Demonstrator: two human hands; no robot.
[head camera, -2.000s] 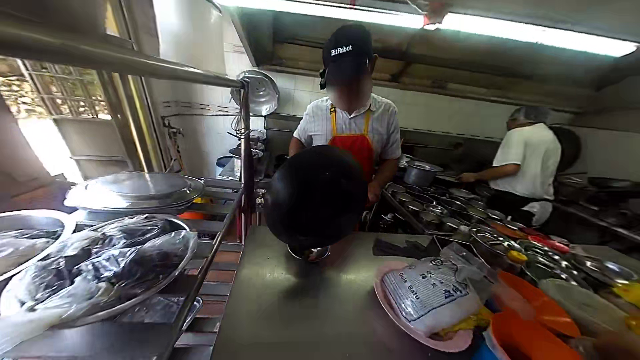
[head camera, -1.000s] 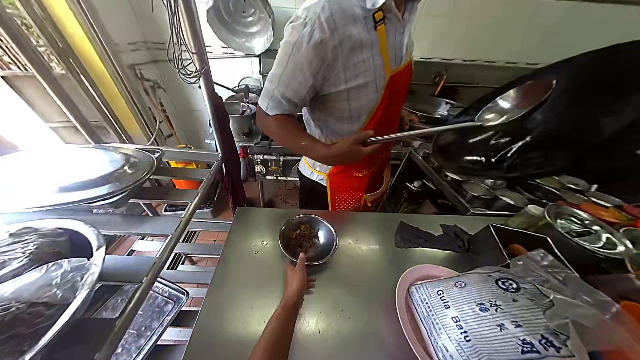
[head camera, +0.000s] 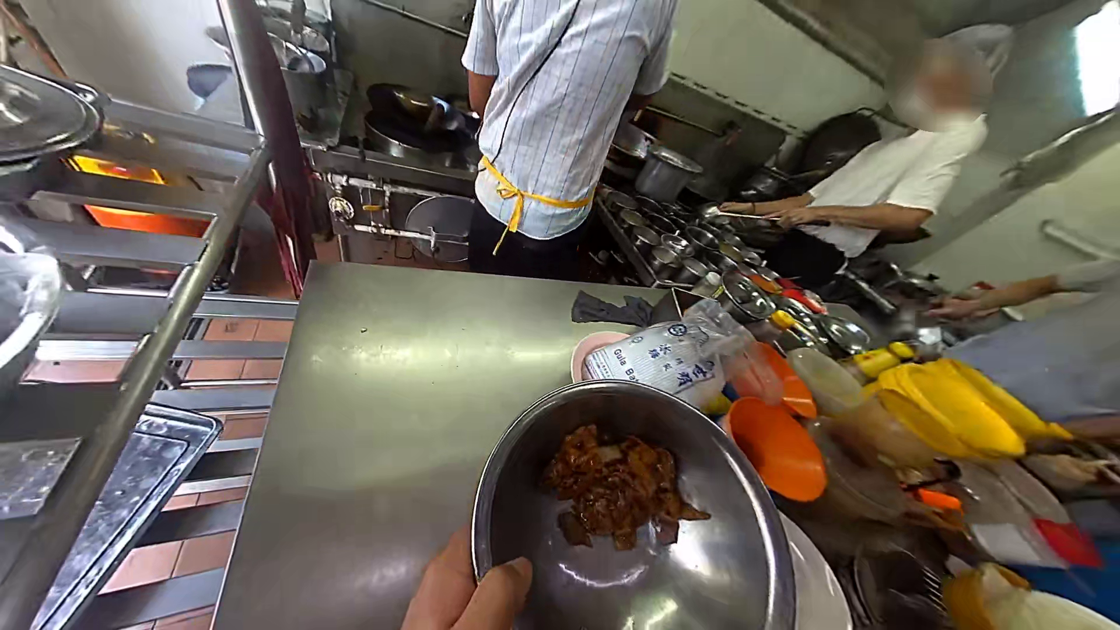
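My left hand (head camera: 477, 586) grips the near left rim of a round stainless steel bowl (head camera: 700, 490), its thumb over the edge. Glossy brown pieces of cooked food (head camera: 617, 490), seemingly sauced meat, lie in the bowl. The bowl is held up close to the camera, over the right part of the steel table (head camera: 394, 385). Partly covered by it, a white rim (head camera: 809, 569) shows at its lower right. My right hand is out of view.
A printed plastic bag (head camera: 656, 354) rests on a pink dish (head camera: 588, 354) beside a dark cloth (head camera: 611, 309). Orange containers (head camera: 774, 446) stand to the right. A slatted metal rack (head camera: 188, 350) is at left. Co-workers (head camera: 551, 122) (head camera: 901, 184) stand by the stove; another person's arm (head camera: 997, 302) reaches in from the right.
The bowl stood on the table one second ago with my left hand at its rim; now it is lifted near the camera. The co-worker in the striped shirt has turned their back.
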